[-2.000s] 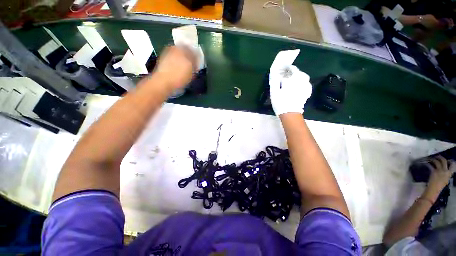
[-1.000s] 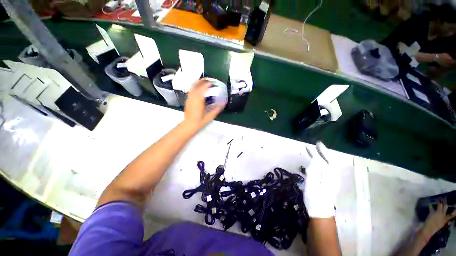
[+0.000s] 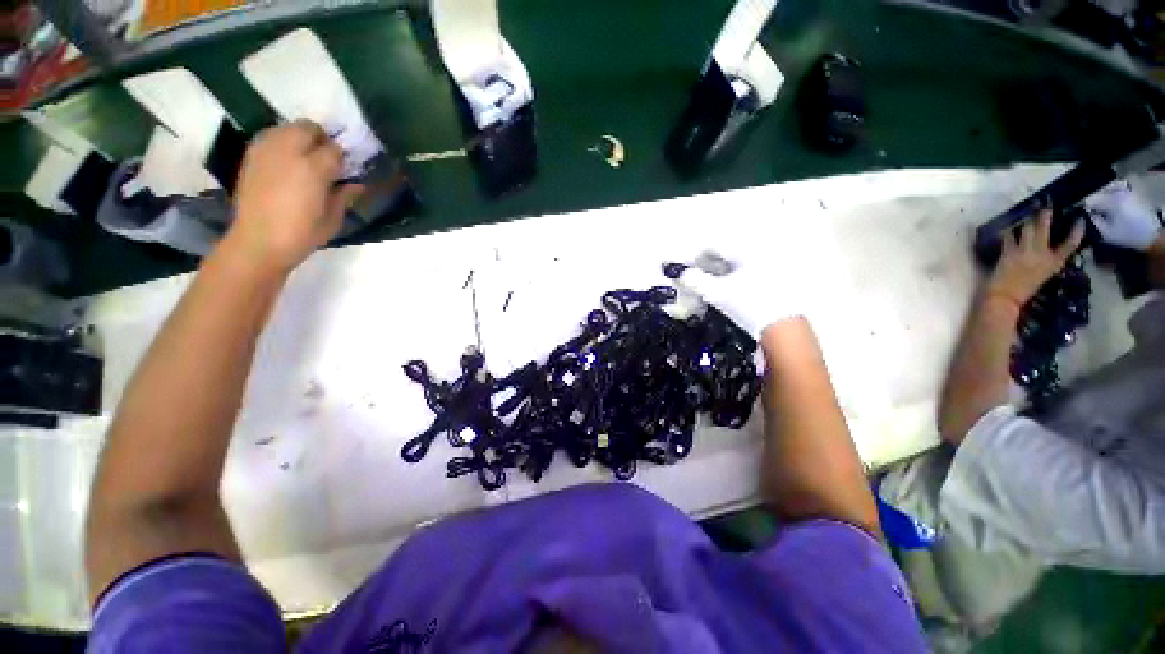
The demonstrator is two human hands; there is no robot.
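Note:
My bare left hand (image 3: 291, 192) is over the belt, fingers bent at an open box with a raised white flap (image 3: 303, 83); its grip is hidden. My gloved right hand (image 3: 728, 288) is blurred and pale against the bench, at the upper right edge of the black cable heap (image 3: 613, 383). A small black cable loop (image 3: 675, 270) lies by its fingertips; whether it is held cannot be told. An open box with a white flap (image 3: 505, 147) stands on the belt right of my left hand. Another open box (image 3: 705, 115) stands farther right.
The green belt (image 3: 575, 77) runs beyond the white bench (image 3: 345, 332). More flapped boxes and a grey bagged device (image 3: 160, 217) are at left. A black blocky piece (image 3: 833, 102) is on the belt. At right, another person's hand (image 3: 1028, 262) rests by a black box and cables.
My left hand has moved left and away from the bagged device's earlier place. My right hand has moved up and left to the heap's edge. The view has shifted.

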